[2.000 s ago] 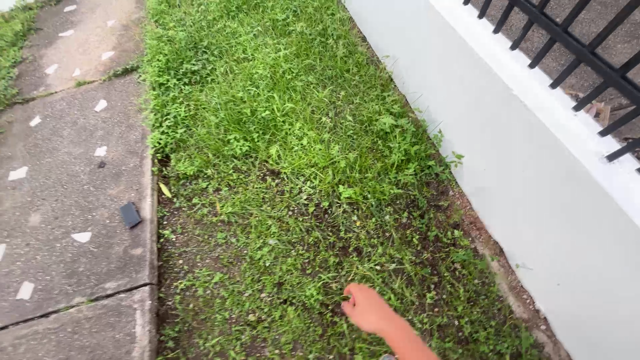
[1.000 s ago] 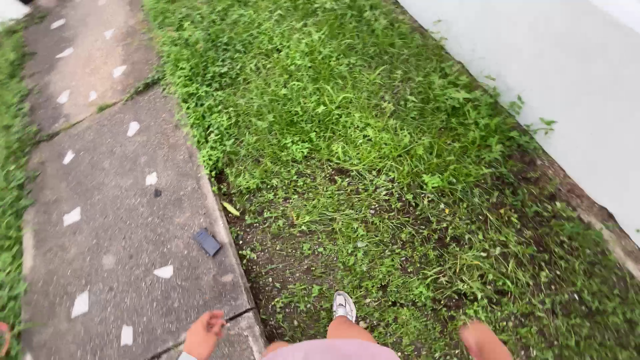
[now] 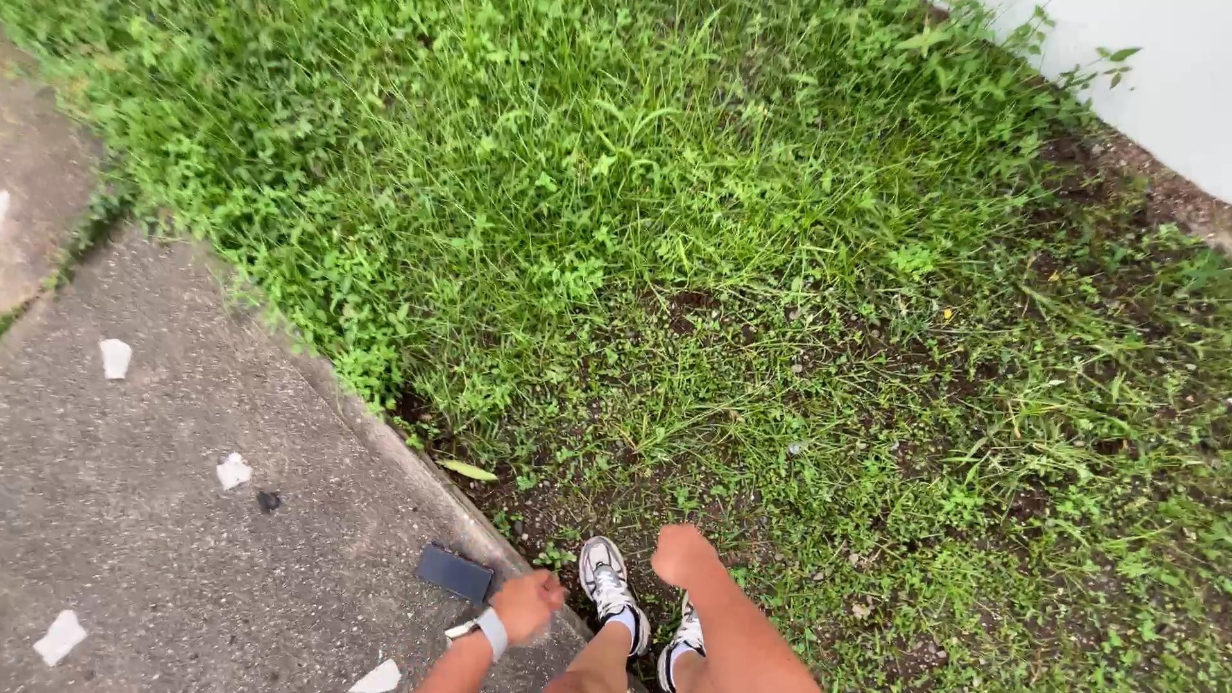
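Note:
My left hand, with a pale-banded watch on its wrist, hangs over the edge of the concrete path. Its fingers look loosely curled, and whether they hold anything is unclear. Close beside it on the concrete lies a dark rectangular object like a smartphone. My right hand is curled into a fist above the thinly grown ground, just right of my white sneaker; its palm side is hidden. Past both hands, low trampled weeds give way to taller green grass.
A concrete path with inset white stone pieces runs along the left, bounded by a raised curb. A yellow-green leaf lies by the curb. At the upper right stands a white wall.
Both hands now show near my feet, closer together than one second ago. The view has swung down toward the ground, and both sneakers are now visible.

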